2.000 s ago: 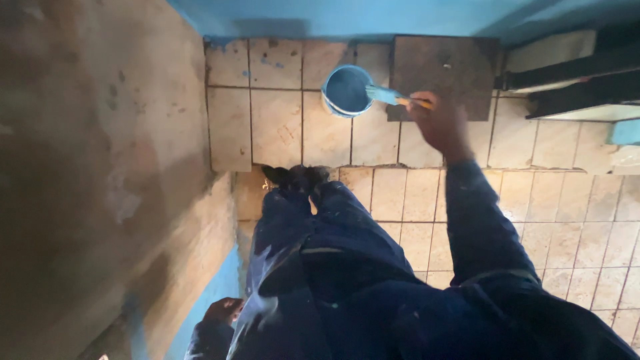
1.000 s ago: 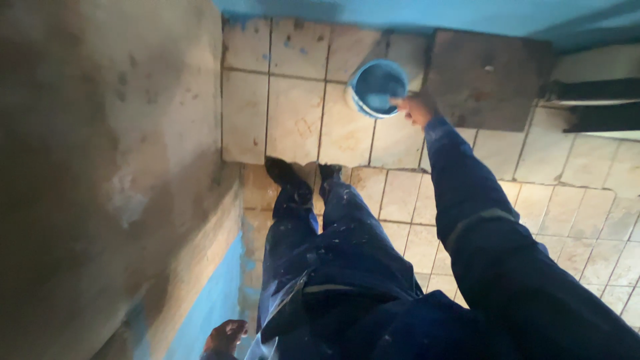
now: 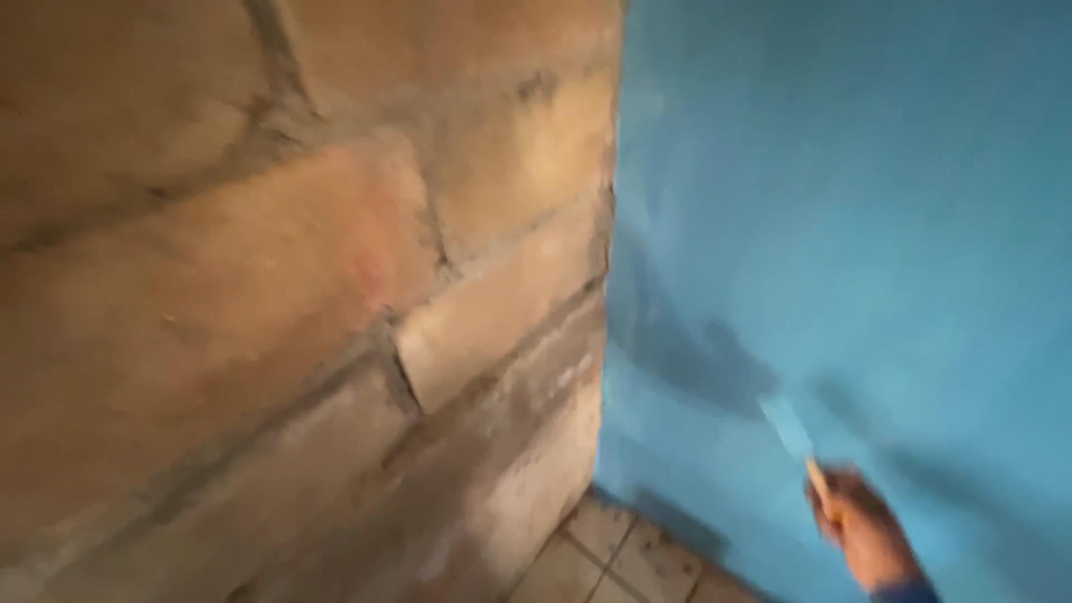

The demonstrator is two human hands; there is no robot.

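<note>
At the lower right, my right hand (image 3: pixel 863 523) is closed around the handle of a paintbrush (image 3: pixel 787 427). Light blue paint coats the brush head, which points up and left, close to the blue painted wall (image 3: pixel 837 209). Whether the bristles touch the wall cannot be told. The hand and brush are blurred, and a dark blue sleeve shows at the wrist. My left hand is outside the view.
A bare wall of large tan blocks (image 3: pixel 293 268) with rough mortar joints fills the left side and meets the blue wall at a corner. Below the corner lies a tiled floor (image 3: pixel 603 553) with dark spots. Shadows fall across the blue wall.
The view has swung up from the floor to the wall corner. My right hand, earlier at the bucket of blue paint with the brush, is now by the blue wall. My left hand has left the view.
</note>
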